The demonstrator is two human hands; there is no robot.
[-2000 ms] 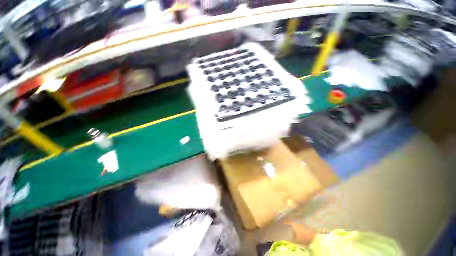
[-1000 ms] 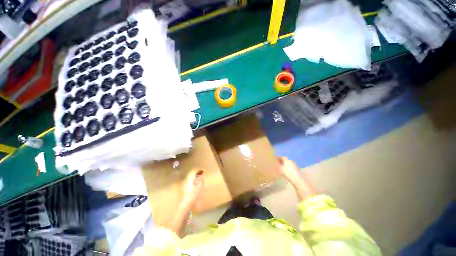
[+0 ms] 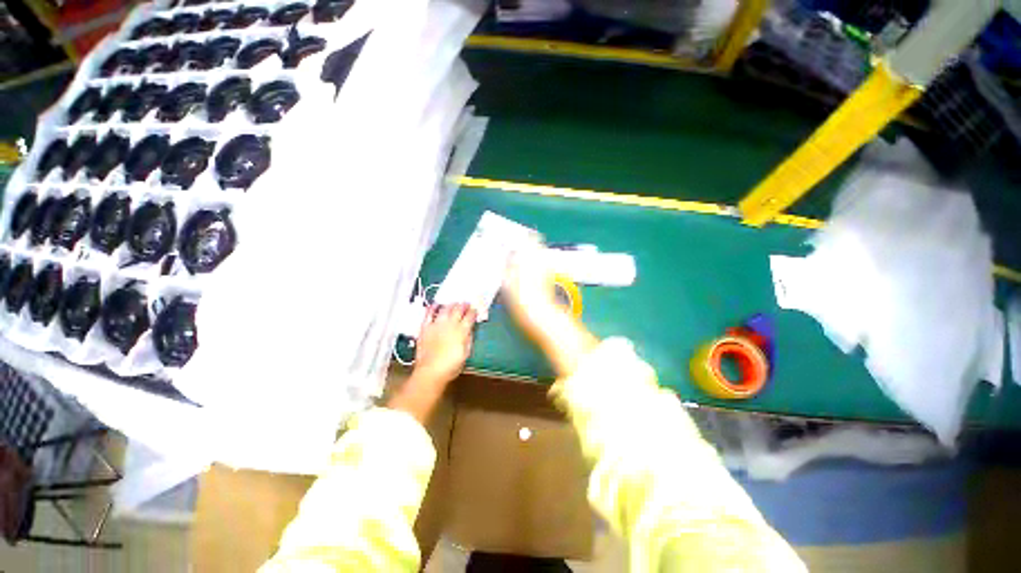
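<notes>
A white paper form [image 3: 475,272] lies on the green bench beside the tray stack. My left hand [image 3: 447,339] rests with its fingertips on the form's lower edge. My right hand [image 3: 530,289] is blurred over the form's right side; its fingers and anything in them cannot be made out. A large amber tape roll [image 3: 571,297] is partly hidden behind my right hand. Another white slip [image 3: 602,268] lies just right of that hand.
Stacked white trays of round black parts [image 3: 151,232] stand at left. A white cable [image 3: 405,347] lies by the stack. A smaller tape roll [image 3: 737,366] with an orange-red hub and white sheets [image 3: 907,297] are at right. An open carton [image 3: 521,481] is below the bench edge.
Both hands have moved from the carton up to the form on the bench. The view has shifted closer to the bench, and the tray stack appears larger at left.
</notes>
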